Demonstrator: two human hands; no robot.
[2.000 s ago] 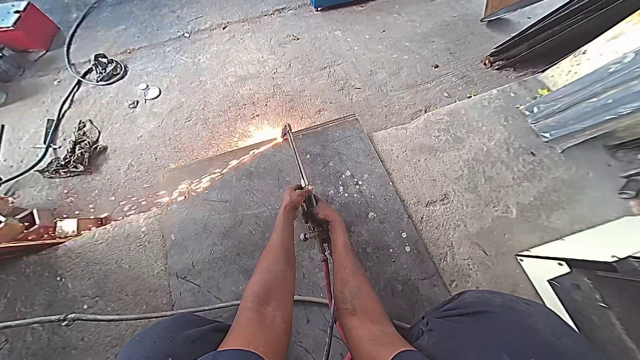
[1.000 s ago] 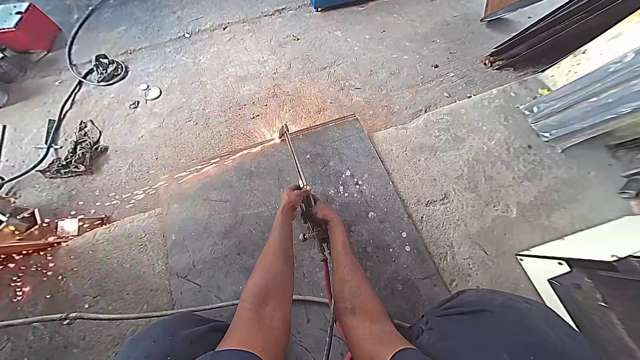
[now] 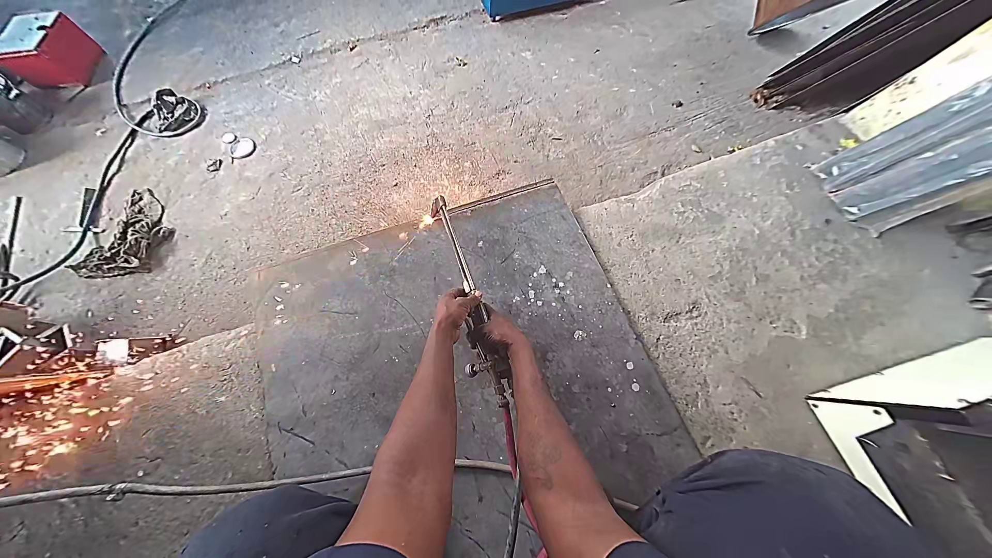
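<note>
Both my hands hold an oxy-fuel cutting torch that points away from me. My left hand grips it at the rear of its metal tubes. Just behind, my right hand is closed around the handle, partly hidden by the torch. The torch head is at the far edge of a dark steel plate on the ground, with a bright glow and sparks beside it. A narrow cut line runs along that edge to the right of the head. Red and dark hoses trail back between my forearms.
Sparks scatter over metal scraps at left. A thick hose crosses the plate near my knees. Black cable, a tangled cloth-like heap and a red box lie farther left. Metal sheets and a pale frame are at right.
The torch head has shifted slightly left along the plate's far edge. The long spark stream across the plate has thinned to scattered bits, while sparks at the far left have spread. My grip looks the same.
</note>
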